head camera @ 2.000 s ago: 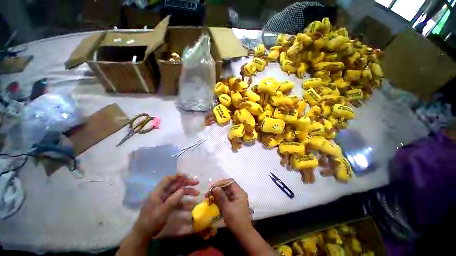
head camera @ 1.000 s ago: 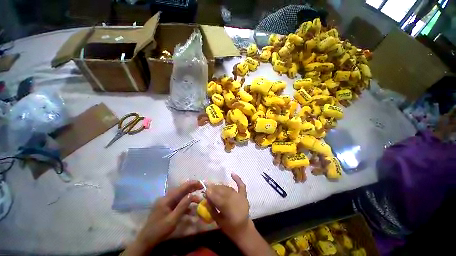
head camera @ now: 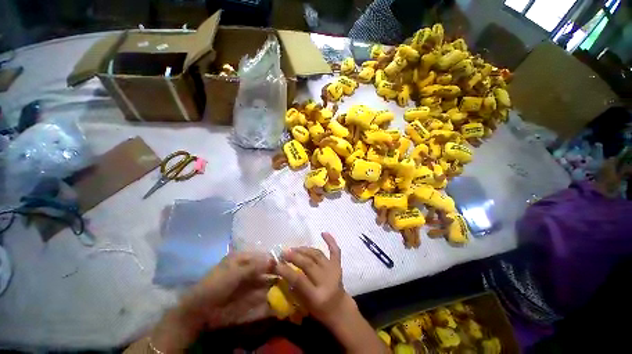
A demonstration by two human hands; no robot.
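Note:
A yellow plush pendant (head camera: 281, 300) hangs below my fingers, partly covered by them. My right hand (head camera: 315, 278) is closed on its top, with one finger raised. A short white cord (head camera: 278, 253) shows between the two hands at the toy's top. My left hand (head camera: 235, 278) is blurred, with its fingertips close against the cord and toy. Whether it pinches the cord is hidden by blur. A grey shiny sheet (head camera: 192, 242) lies left of the hands. White cords (head camera: 251, 200) lie beyond it. Dark thread snips (head camera: 376, 250) lie to the right.
A large yellow toy pile (head camera: 443, 90) spreads across the back right. Scissors (head camera: 173, 168) and a cardboard strip (head camera: 111, 181) lie left. Two open cartons (head camera: 149, 97) and a crinkled clear bag (head camera: 260, 104) stand behind. A toy-filled carton (head camera: 502, 318) and a person in purple (head camera: 575, 228) are at right.
The toy stays with my right hand. My left hand was apart from it two seconds ago and is now at the cord. The view has shifted slightly.

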